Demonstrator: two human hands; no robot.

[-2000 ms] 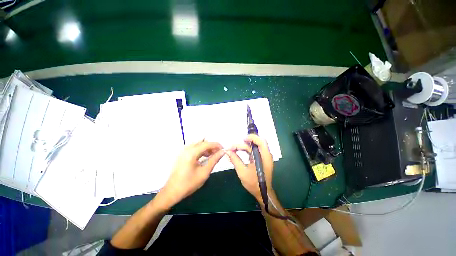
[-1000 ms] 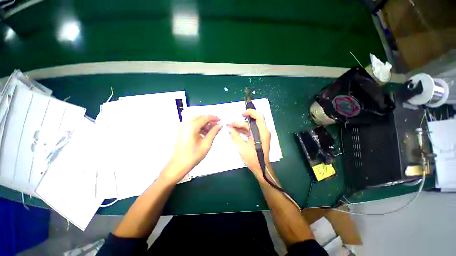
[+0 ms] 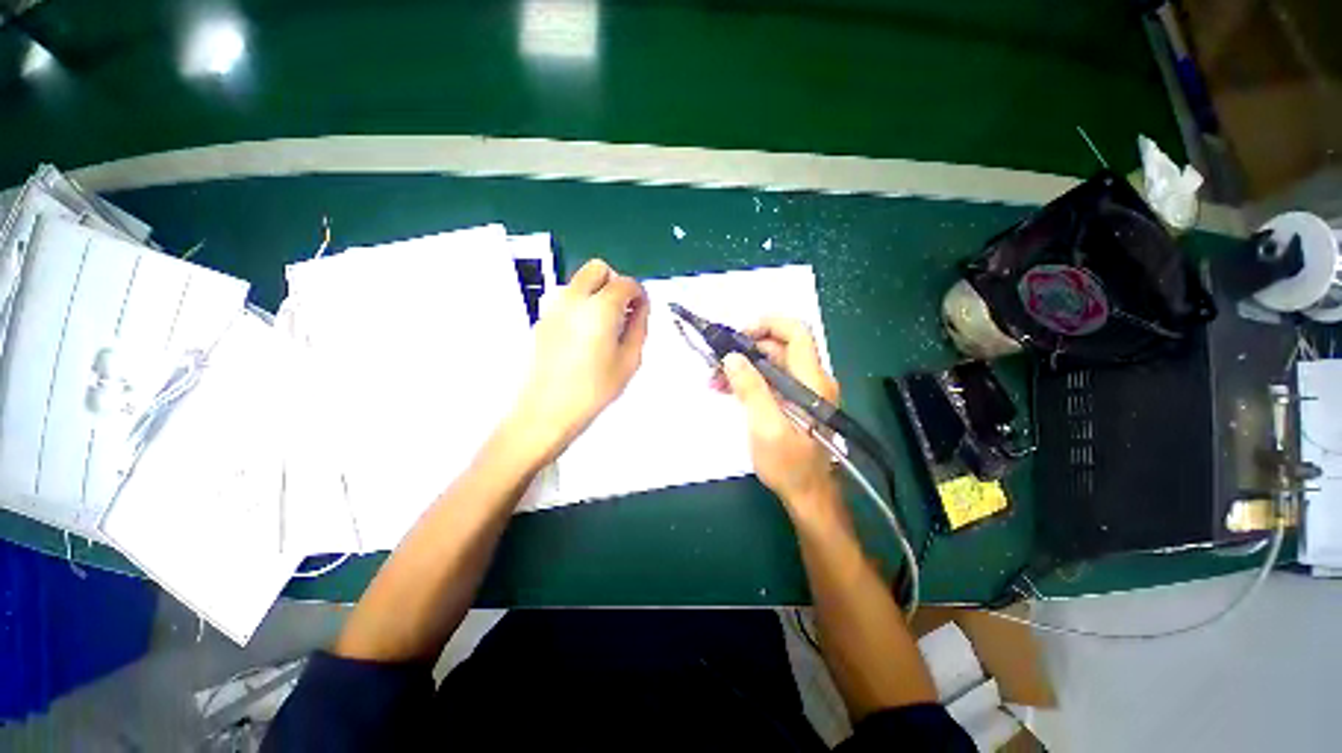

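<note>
My right hand (image 3: 780, 405) holds the dark soldering iron (image 3: 780, 386) like a pen. Its tip points up and left, a little right of my left hand. My left hand (image 3: 586, 350) is over the left part of the white panel back sheet (image 3: 707, 441), fingers curled together; whether it pinches anything small cannot be told. A thin pale strand runs beside the iron to my right hand. A black part (image 3: 530, 287) shows just left of my left fingers, at the edge of the neighbouring white panels (image 3: 398, 383).
A messy pile of white panels (image 3: 118, 353) with cables lies at left. At right are the black fume fan (image 3: 1063, 299), a small black device with yellow label (image 3: 971, 502), the soldering station (image 3: 1141, 441) and the solder spool (image 3: 1298, 262). A pale rail (image 3: 589, 159) runs behind.
My hands have moved apart. The iron has swung from upright to pointing up-left, gripped like a pen. My left hand has moved up with its fingers closed together. The whole view has shifted slightly.
</note>
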